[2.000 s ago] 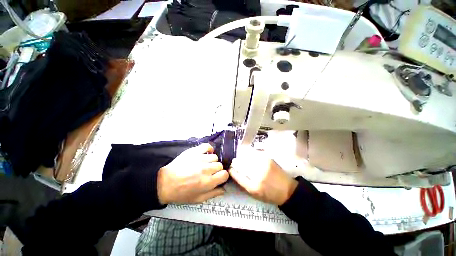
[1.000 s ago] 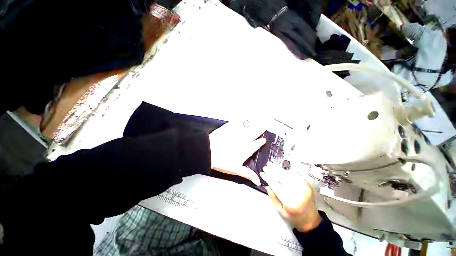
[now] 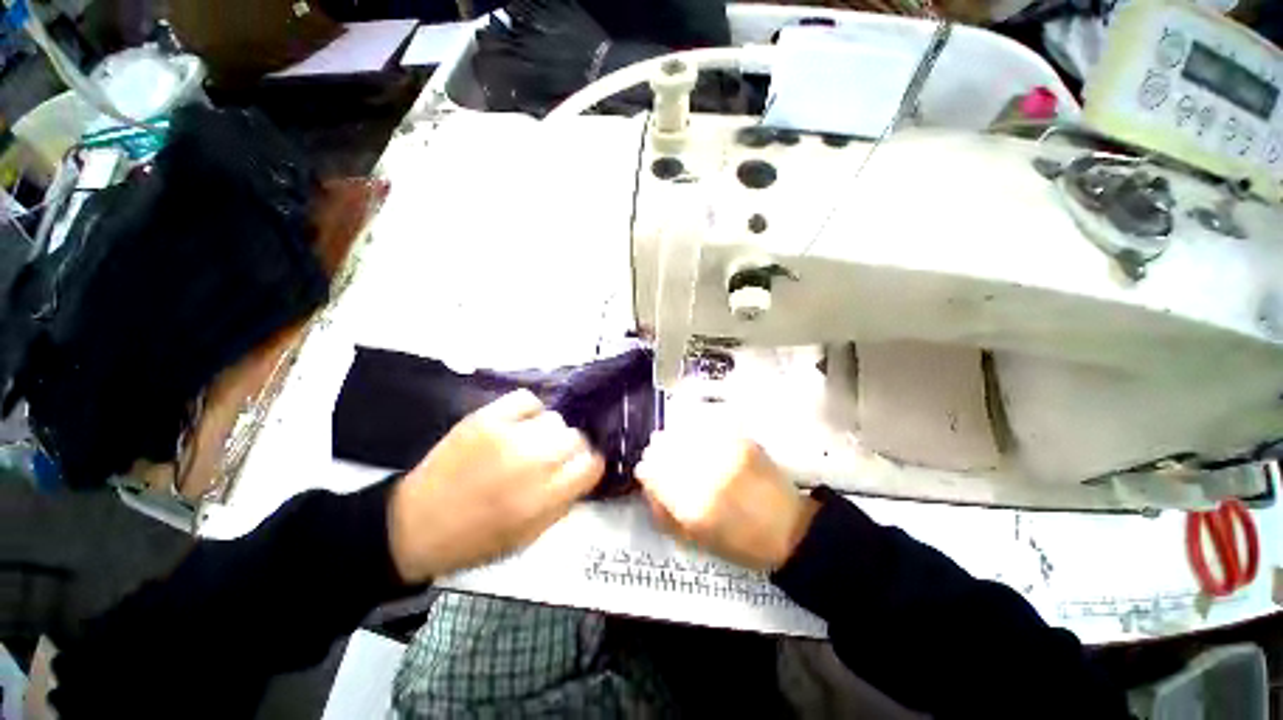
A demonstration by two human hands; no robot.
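Observation:
A dark fabric piece (image 3: pixel 408 409) lies on the white machine bed, its right end bunched at the needle area of the cream sewing machine (image 3: pixel 901 253). My left hand (image 3: pixel 493 485) grips the fabric from the front, left of the needle, fingers curled. My right hand (image 3: pixel 720 492) pinches the fabric's right edge just in front of the needle area. The hands are close together, with fabric between them. The presser foot is hidden or too washed out to tell.
A large stack of dark pieces (image 3: pixel 169 281) sits at the left on a brown board. More dark pieces (image 3: pixel 605 54) lie behind the machine. Red-handled snips (image 3: pixel 1221 547) lie at the right front. A control panel (image 3: pixel 1196 87) stands top right. A ruler scale (image 3: pixel 690 578) runs along the front edge.
The view swung toward the fabric and back. Compared with two seconds ago, the fabric's left end sits higher and is turned slightly. Both hands still hold the fabric by the needle.

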